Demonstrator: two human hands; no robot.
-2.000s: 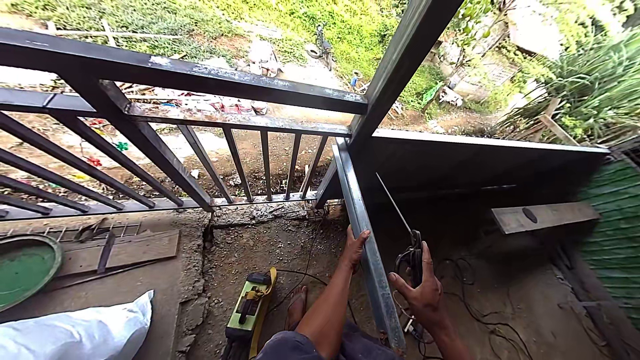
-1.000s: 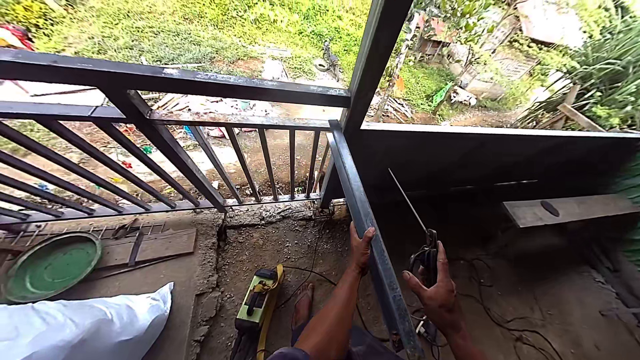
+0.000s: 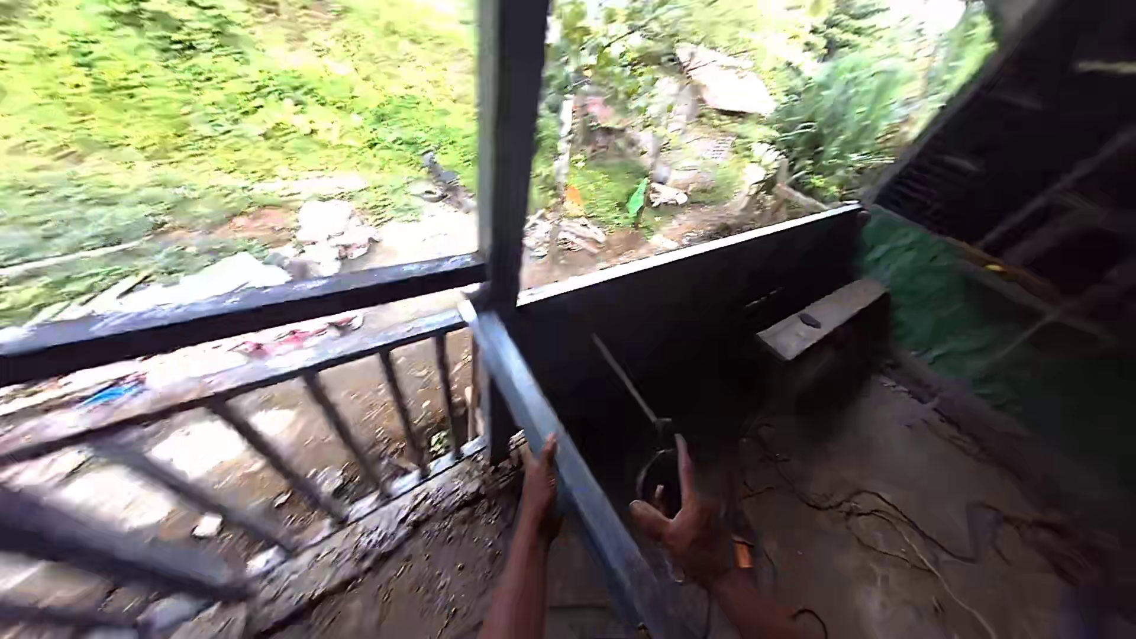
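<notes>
My left hand (image 3: 540,488) grips the side of a loose metal bar (image 3: 568,461), whose far end meets the railing at the foot of the upright metal post (image 3: 508,160). To the right of the bar, my right hand (image 3: 688,524) holds a welding electrode holder (image 3: 658,461), thumb and index finger partly extended. A thin welding rod (image 3: 626,377) sticks out of the holder, slanting up and left in front of the dark low wall. The rod's tip touches nothing that I can make out. The bar's near end runs out at the bottom of the view.
A metal railing (image 3: 240,315) with slanting bars spans the left. A low dark wall (image 3: 710,311) stands ahead, with a board (image 3: 821,319) bearing a small dark object near its right end. Cables (image 3: 870,510) lie on the floor at right. Green sheeting (image 3: 932,311) hangs beyond.
The view has swung to the right and tilted, so the green welding machine and the white sack are out of sight. Both hands keep their holds on the bar and the electrode holder.
</notes>
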